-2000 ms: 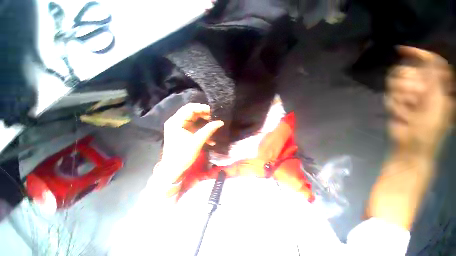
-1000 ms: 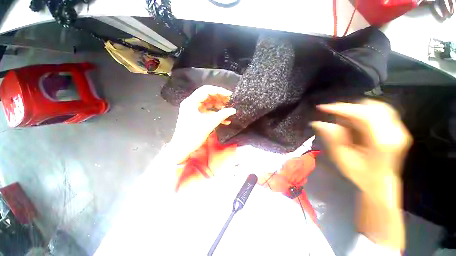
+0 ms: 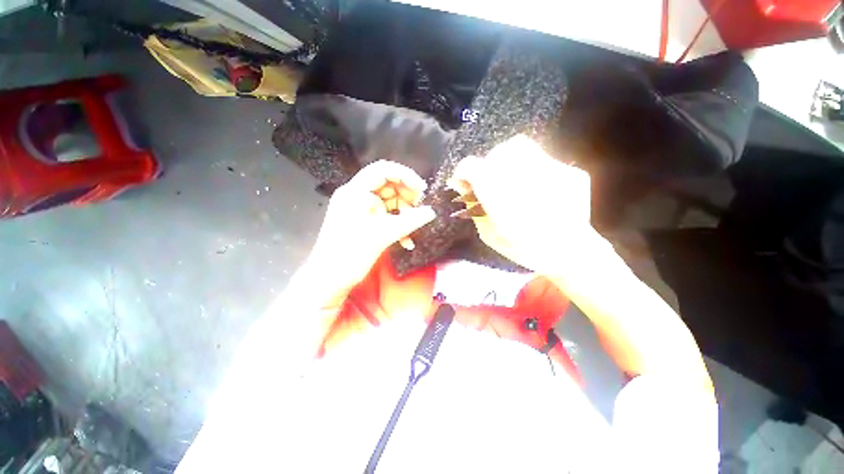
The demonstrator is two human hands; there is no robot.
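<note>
A dark jacket (image 3: pixel 379 56) lies over my lap, with smooth grey-black lining and a speckled grey tweed facing (image 3: pixel 523 93). My left hand (image 3: pixel 375 208) pinches the edge of the tweed between thumb and fingers. My right hand (image 3: pixel 523 190) is close beside it on the right, over the tweed, with its fingertips nearly together. Any needle or thread at the fingertips is too small to see. Both hands are partly washed out by glare.
A white table edge (image 3: pixel 555 20) runs across the top, with a red box (image 3: pixel 763 20) and hanging red cord at its right. A red plastic stool (image 3: pixel 79 143) stands at the left on the grey floor. Yellowish cloth (image 3: pixel 199 69) is at the upper left.
My right hand has come in from the far right to the tweed beside my left hand. My left hand still pinches the cloth. The camera view has shifted from the earlier angle.
</note>
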